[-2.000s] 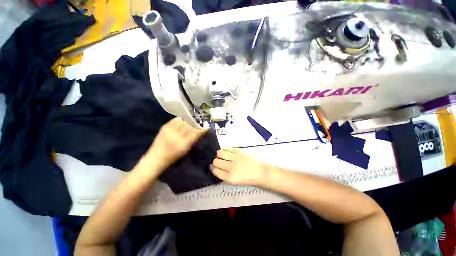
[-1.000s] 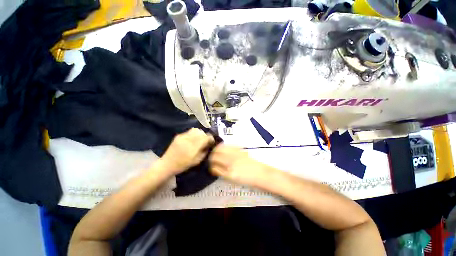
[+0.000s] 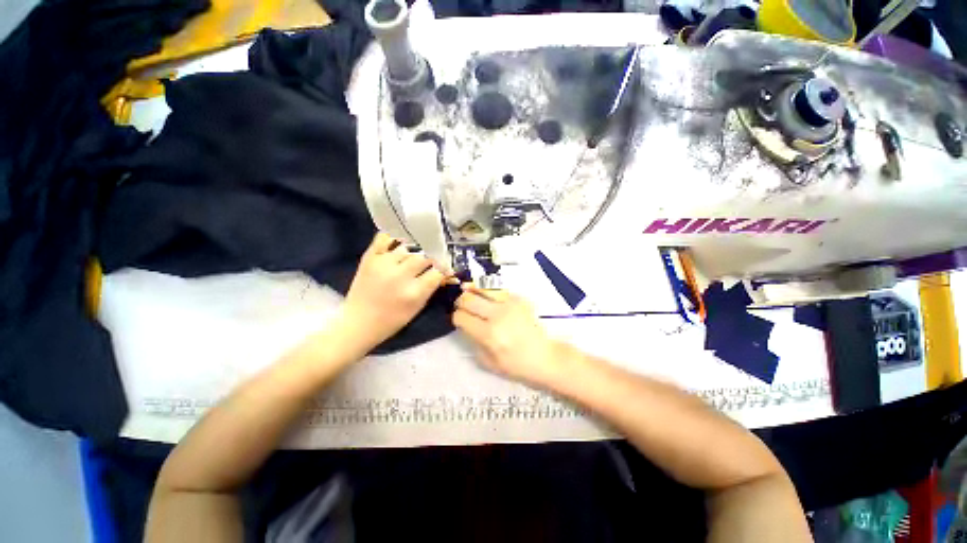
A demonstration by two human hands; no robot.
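A large black garment piece (image 3: 244, 202) lies left of the needle, with one edge at the presser foot (image 3: 472, 265) of the white HIKARI sewing machine (image 3: 679, 138). My left hand (image 3: 392, 284) presses and pinches the cloth just left of and in front of the presser foot. My right hand (image 3: 504, 331) pinches the cloth edge with its fingertips, close to the left fingertips. The needle tip and the exact seam are too small to make out.
A narrow dark scrap (image 3: 559, 279) lies right of the needle. Blue-and-orange snips (image 3: 685, 286) and jagged navy scraps (image 3: 740, 331) lie under the arm. A black strip (image 3: 853, 355) and yellow strip (image 3: 939, 332) are at the right. Black cloth hangs at the left edge.
The cloth has moved up and away from the table's front edge, and less of it shows before the hands. My left hand has shifted up toward the presser foot; both hands still hold the cloth.
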